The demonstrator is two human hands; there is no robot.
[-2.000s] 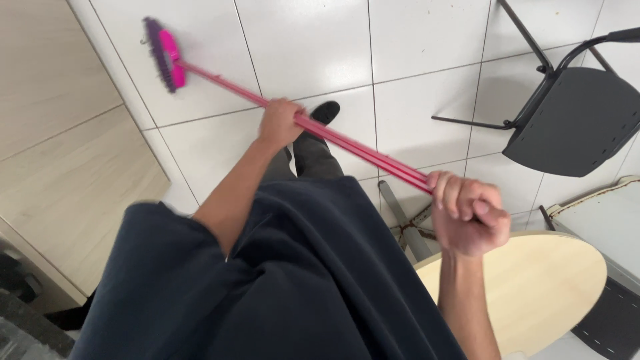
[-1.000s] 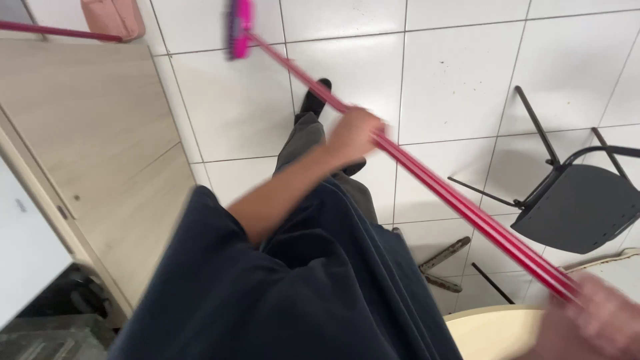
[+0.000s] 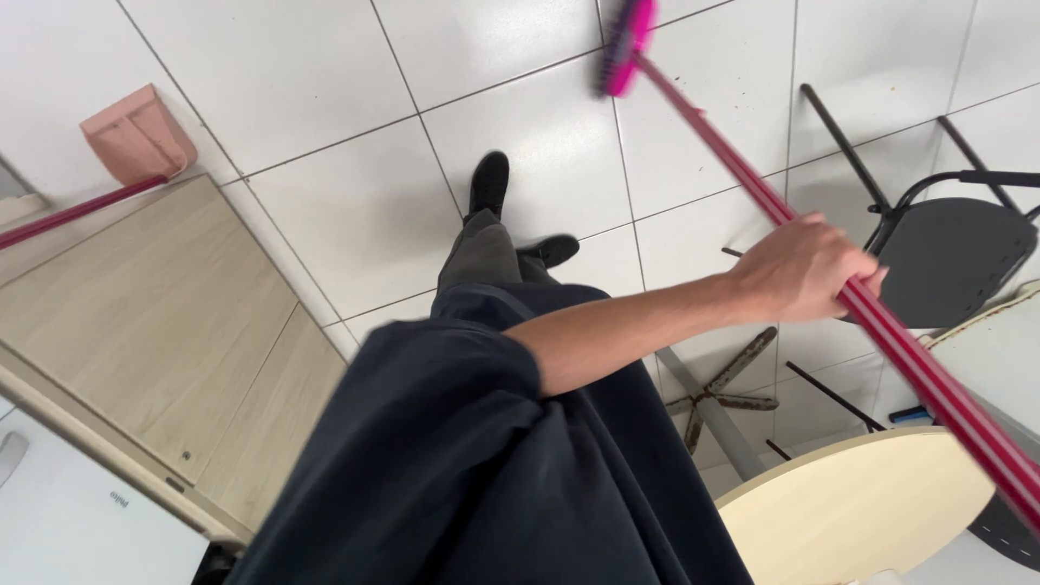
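A broom's red pole (image 3: 918, 357) runs from the top centre down to the right edge. Its pink head (image 3: 630, 49) with dark bristles is at the top of the view, blurred, over the white floor tiles. My left hand (image 3: 800, 268) is closed around the middle of the pole, its forearm crossing in front of my dark shirt. My right hand is out of view; the upper end of the pole leaves the frame at the lower right. Small dark specks (image 3: 741, 106) lie on the tiles just right of the broom head.
A pink dustpan (image 3: 138, 136) with a red handle is at the left by a wooden cabinet (image 3: 171, 325). On the right are a dark chair (image 3: 946, 260) and a round pale table (image 3: 853, 504) on a rusty-footed base (image 3: 707, 396). My black shoes (image 3: 490, 183) are on the floor.
My left hand has moved to the right with the broom, and the broom head has swung rightward over the floor. My right hand has gone out of view. The view has shifted, showing the whole dustpan.
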